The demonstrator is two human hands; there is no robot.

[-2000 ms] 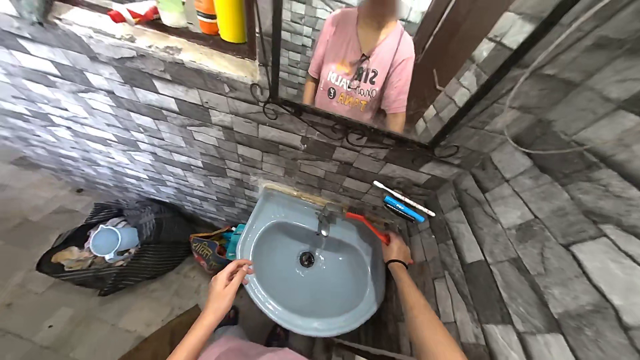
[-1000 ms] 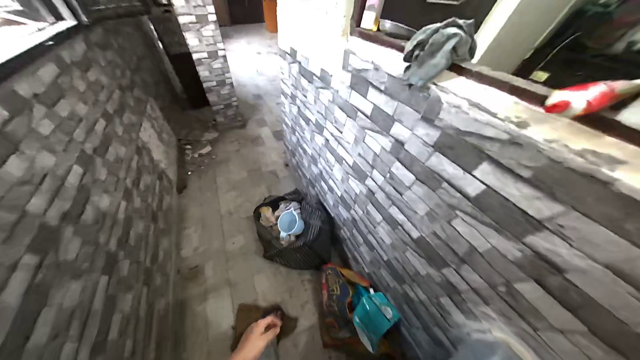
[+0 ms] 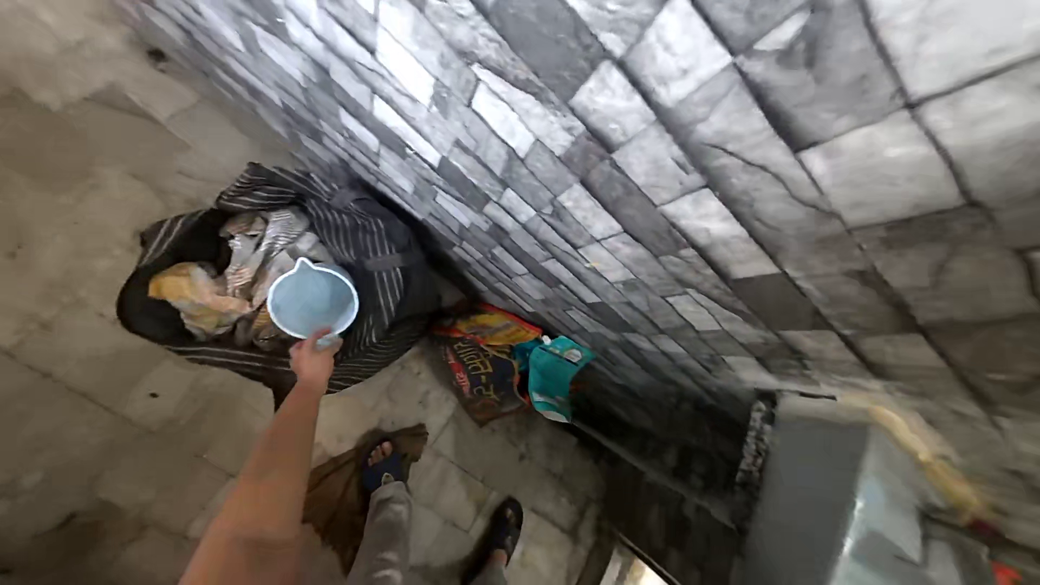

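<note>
My left hand (image 3: pixel 314 357) is closed on the handle of a light blue plastic mug (image 3: pixel 312 301) with a pouring lip. The mug is over a black striped bag (image 3: pixel 390 268) on the floor, which stands open. Crumpled cloths, grey-white (image 3: pixel 264 244) and yellowish (image 3: pixel 195 296), lie inside the bag, left of the mug. Whether the mug still touches them I cannot tell. My right hand is out of the frame.
A printed woven bag (image 3: pixel 479 370) with a teal packet (image 3: pixel 556 378) stands against the stone-patterned wall (image 3: pixel 650 244). The blurred grey-blue washbasin (image 3: pixel 812 487) juts out at lower right. A brown cloth (image 3: pixel 325 496) lies under my sandalled foot (image 3: pixel 382 463).
The view has swung from the basin to the floor bags. My left hand, apart from the mug a second ago, has reached it and taken hold of its handle.
</note>
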